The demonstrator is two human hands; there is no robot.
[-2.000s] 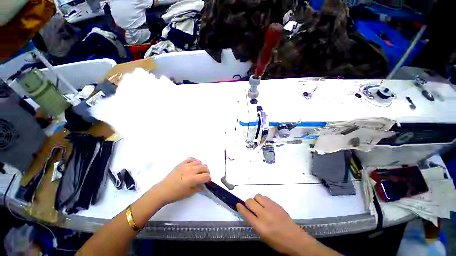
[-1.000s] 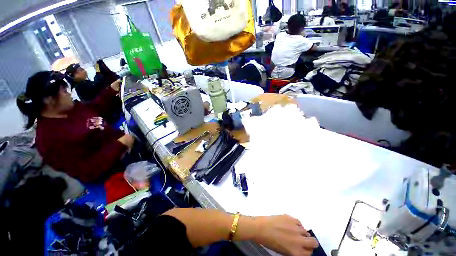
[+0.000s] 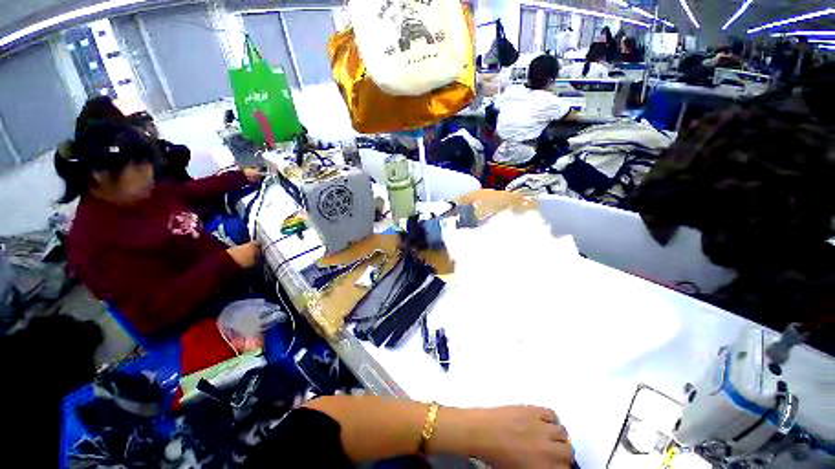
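Note:
My left hand [image 3: 524,438], with a gold bracelet at the wrist, rests low on the white table at the bottom edge. Its fingers are bent down over a dark fabric strip [image 3: 575,463]; only a sliver shows at the fingertips and the rest is cut off. My right hand is out of the picture. The sewing machine head [image 3: 732,394] stands at the lower right, partly cut off. Dark fabric strips [image 3: 395,298] lie piled left of a bright white heap [image 3: 513,261]. Small dark pieces [image 3: 441,346] lie beside the strips.
A grey fan-vented box [image 3: 337,211] and green bottle [image 3: 400,188] stand behind the brown board [image 3: 343,291]. A yellow-and-white bag [image 3: 407,55] hangs above. A person in dark red [image 3: 146,247] sits at left. Camouflage cloth [image 3: 732,183] is piled at right.
The view has swung left and up from the machine, and my right hand has left the picture. My left hand has stayed low, and less of the strip shows.

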